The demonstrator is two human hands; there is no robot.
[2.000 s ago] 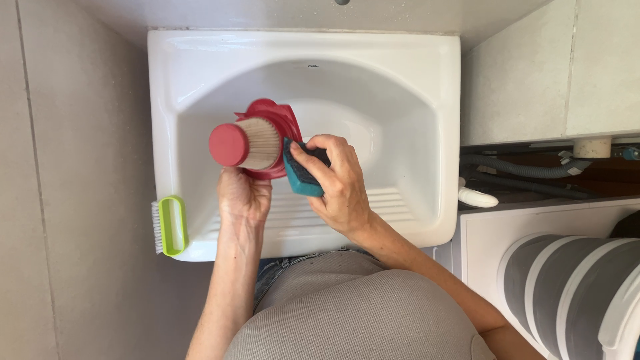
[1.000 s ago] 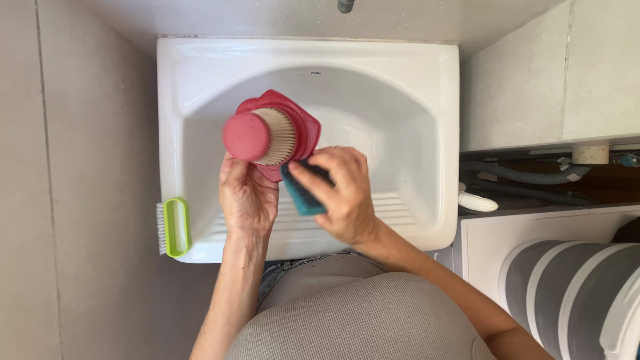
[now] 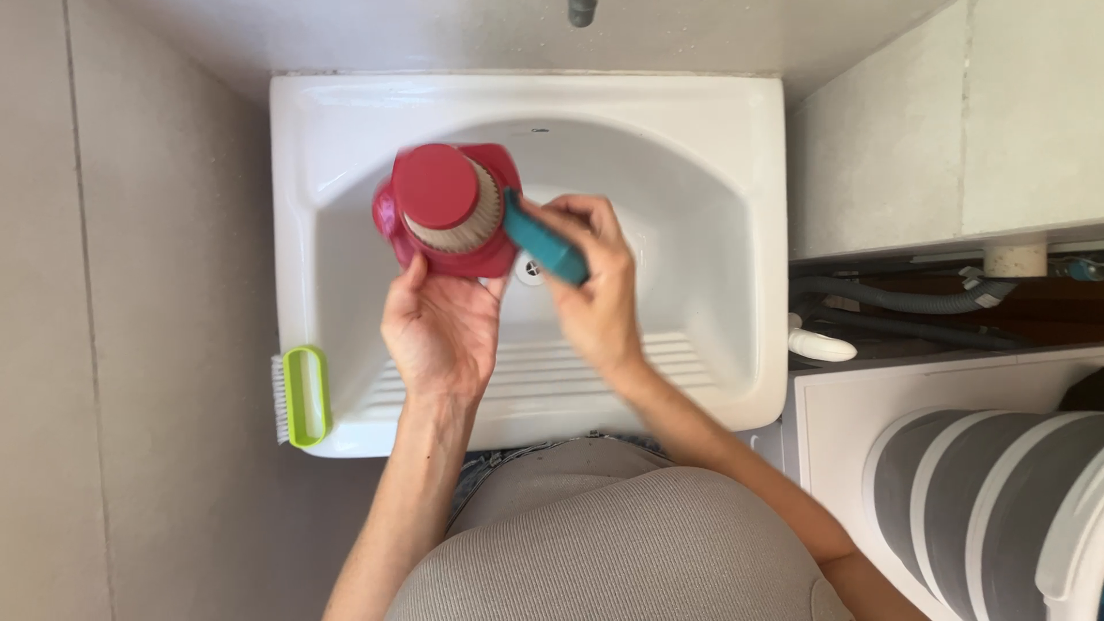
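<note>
My left hand (image 3: 444,323) holds a red plastic part with a pleated filter (image 3: 457,203) from below, thumb at its lower edge. The filter's round red cap faces up toward me, and cream pleats show around its lower right side. In my right hand (image 3: 599,280) is a teal sponge (image 3: 545,241), gripped between thumb and fingers, its upper end at the right edge of the red part. Both hands are over the white ceramic sink (image 3: 707,405); whether the sponge touches the pleats is blurred.
A green brush (image 3: 306,397) with white bristles rests on the sink's left front rim. The drain (image 3: 532,269) shows between my hands. Ribs line the sink's near slope. Grey hoses (image 3: 897,295) and a striped grey-and-white container (image 3: 983,500) are at the right, a dark spout (image 3: 582,10) above.
The red part has turned in my left hand, so its cap faces more toward me. The sponge stays by its right side in my right hand.
</note>
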